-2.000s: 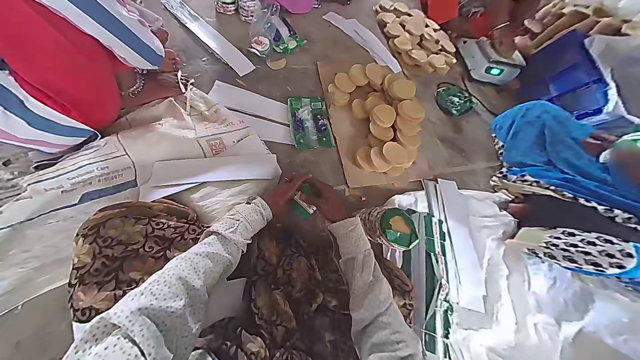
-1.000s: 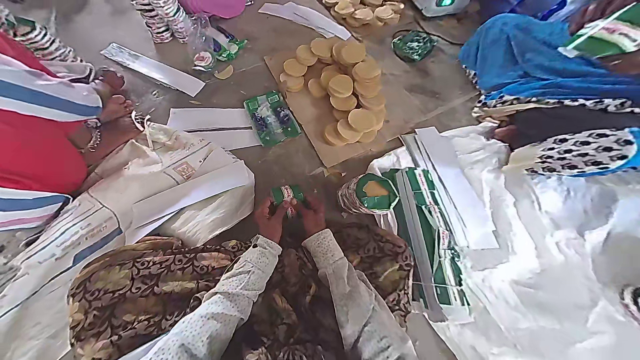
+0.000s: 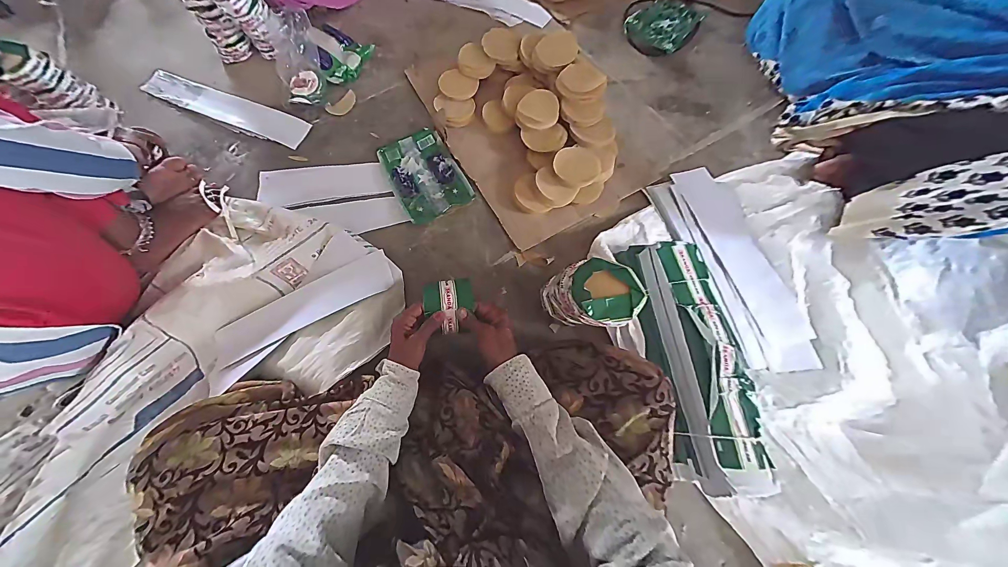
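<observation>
Between my hands, above my lap, is a small green packet with a white printed band. My left hand grips its left end and my right hand its right end, fingertips close together. Right of my right hand stands a round bundle with a green wrapper top and a tan disc showing in its opening. Farther right lie green printed wrapper strips. Beyond my hands, tan round discs are heaped on a cardboard sheet. A green plastic pack with dark blue parts lies left of the cardboard.
White paper strips lie over a white plastic sheet at right; others rest on a printed woven sack at left. A person's hand is at upper left. Another person in blue cloth sits at upper right.
The view has shifted strongly. My hands, bunched low over my lap two seconds ago, now hold the green packet up in plain sight, its printed band facing the camera.
</observation>
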